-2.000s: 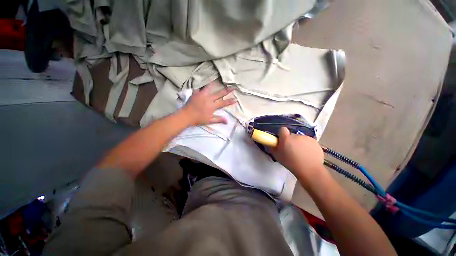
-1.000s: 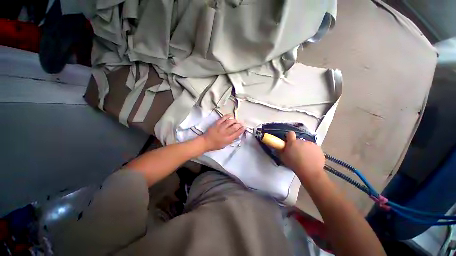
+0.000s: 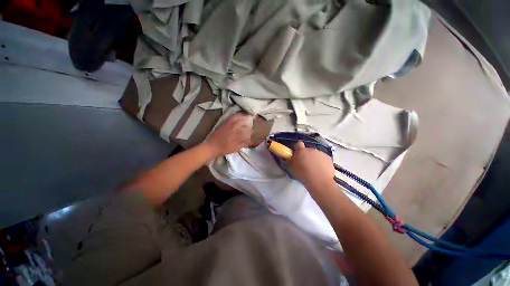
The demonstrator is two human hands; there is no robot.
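A pale beige garment piece (image 3: 374,134) with white pocket cloth (image 3: 279,187) lies on the brown pressing table (image 3: 447,139). My right hand (image 3: 313,165) is closed around the yellow handle of the dark steam iron (image 3: 305,139), which rests on the garment where beige meets white. My left hand (image 3: 232,136) is at the garment's left edge, fingers bent on the beige cloth; it seems to pinch it, the fingertips partly hidden. Brown table cover shows between my left hand and the iron.
A large khaki heap (image 3: 335,50) lies behind the garment, with strips (image 3: 187,111) hanging at its left. Blue hoses (image 3: 425,237) with a pink tie (image 3: 397,224) run from the iron to the right. A grey surface (image 3: 72,151) is at left, a dark object (image 3: 92,42) at upper left.
My left hand has moved from flat on the white cloth to the garment's left edge, which is drawn up. The iron has moved left along the garment. The view has shifted.
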